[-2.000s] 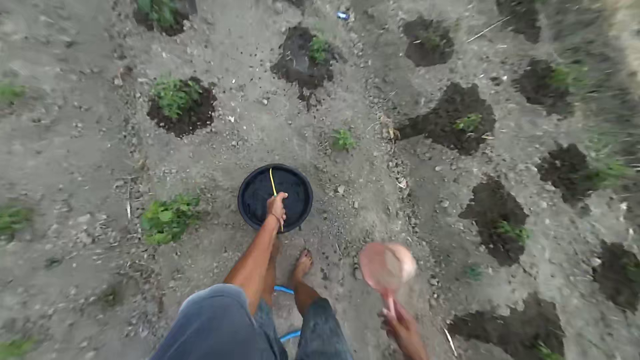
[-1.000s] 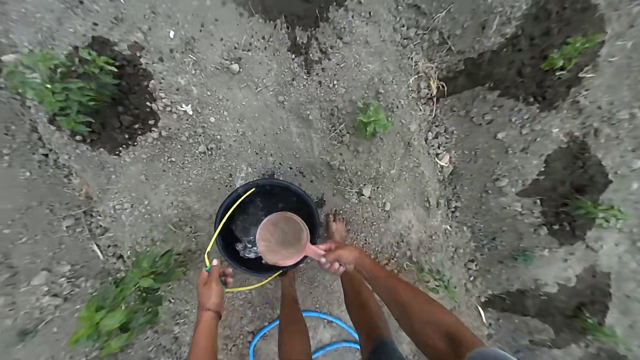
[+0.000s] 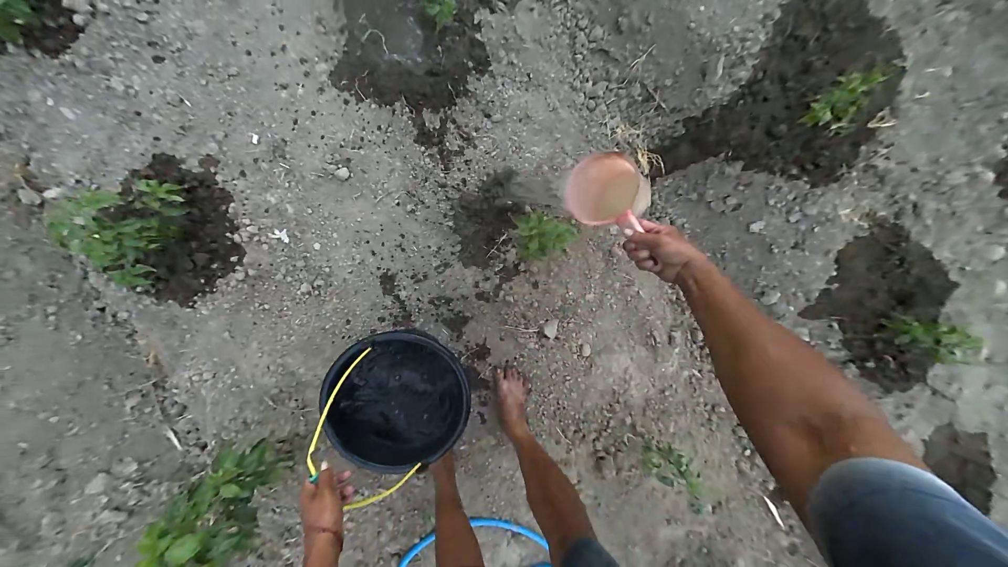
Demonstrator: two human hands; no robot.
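Observation:
My left hand [image 3: 324,496] grips the yellow handle [image 3: 321,429] of a black plastic bucket [image 3: 465,394], which holds dark water and is at my feet. My right hand [image 3: 661,250], stretched forward and to the right, is closed around the short handle of a pink plastic dipper [image 3: 605,189]. The dipper is tilted, and whether water remains inside cannot be told. Just left of it grows a small green plant [image 3: 543,235], with a dark wet patch of soil [image 3: 482,220] on its left side. My bare foot [image 3: 512,390] is right of the bucket.
Leafy plants stand in wet soil at the left [image 3: 118,236], the upper right [image 3: 846,98] and the right [image 3: 937,337]. A larger plant [image 3: 209,504] grows at the lower left. Part of a blue hose [image 3: 472,523] lies by my legs. Small stones dot the dry soil.
My right hand has moved the dipper from over the bucket out to the front right. Soil left of the small plant, dry before, is dark and wet. My left hand still has the bucket handle.

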